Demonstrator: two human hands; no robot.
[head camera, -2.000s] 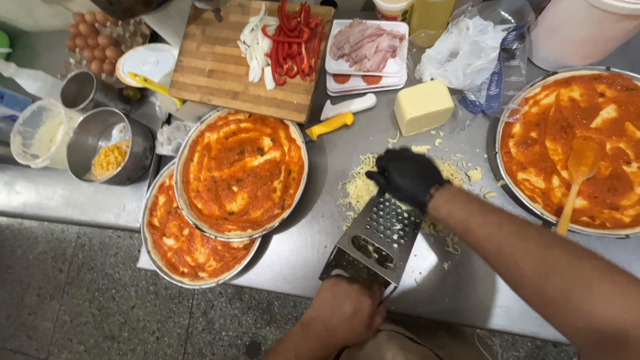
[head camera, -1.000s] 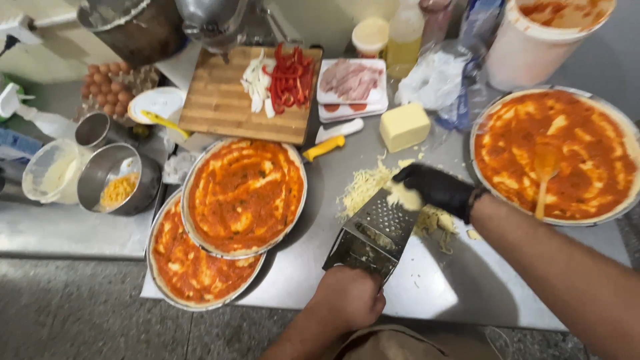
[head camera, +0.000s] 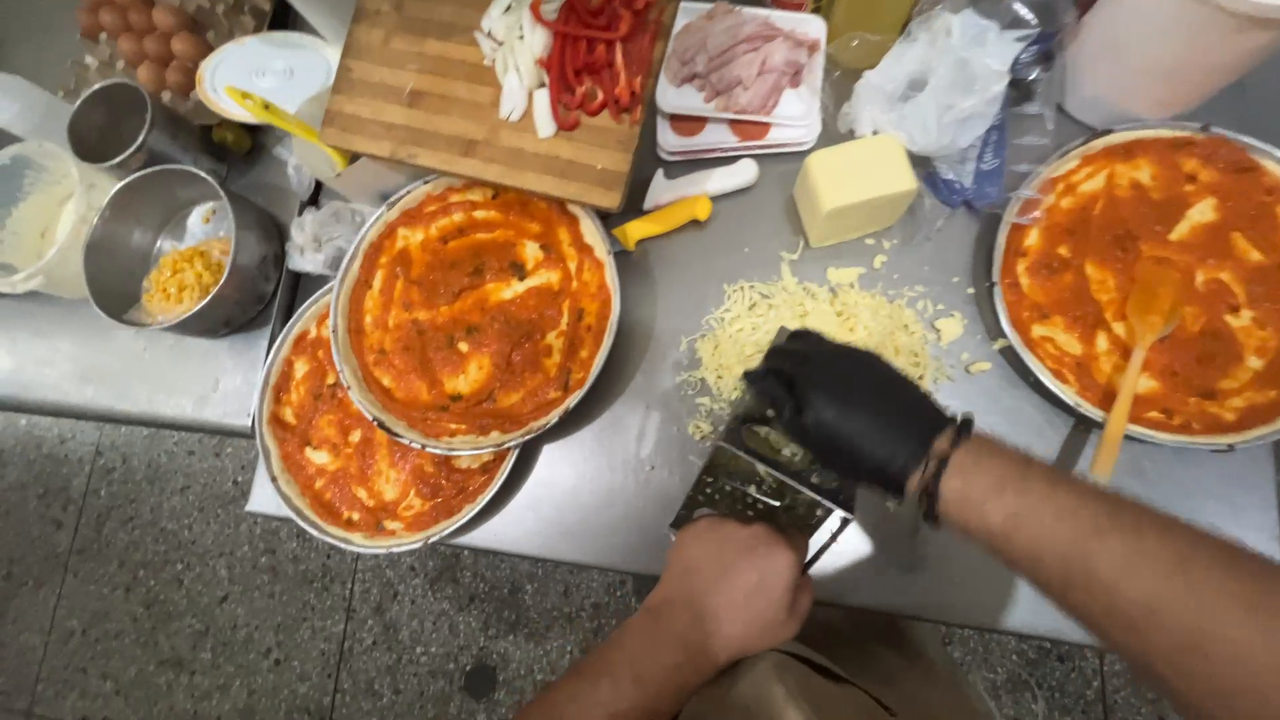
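My left hand (head camera: 735, 585), bare, grips the near end of a metal box grater (head camera: 765, 490) lying on its side at the table's front edge. Over the grater's far part is my right hand (head camera: 850, 400) in a black glove, fingers curled; whatever it holds is hidden beneath it. A heap of grated cheese (head camera: 800, 320) lies on the steel table just beyond the glove. Behind the heap stands a block of cheese (head camera: 856, 190). White-handled (head camera: 705, 184) and yellow-handled (head camera: 662, 222) knives lie to its left.
Two sauced pizza bases (head camera: 475, 315) overlap at left; another (head camera: 1150, 290) at right carries an orange spoon (head camera: 1135, 350). Behind are a wooden cutting board (head camera: 430, 100) with sliced peppers and onion, trays of sliced meat (head camera: 740, 60) and a plastic bag (head camera: 935, 85). Metal pots (head camera: 185, 250) stand left.
My gloved right hand has moved down along the grater, toward my left hand. A piece of cheese seen in its fingers a second ago is hidden now. My left hand still grips the grater.
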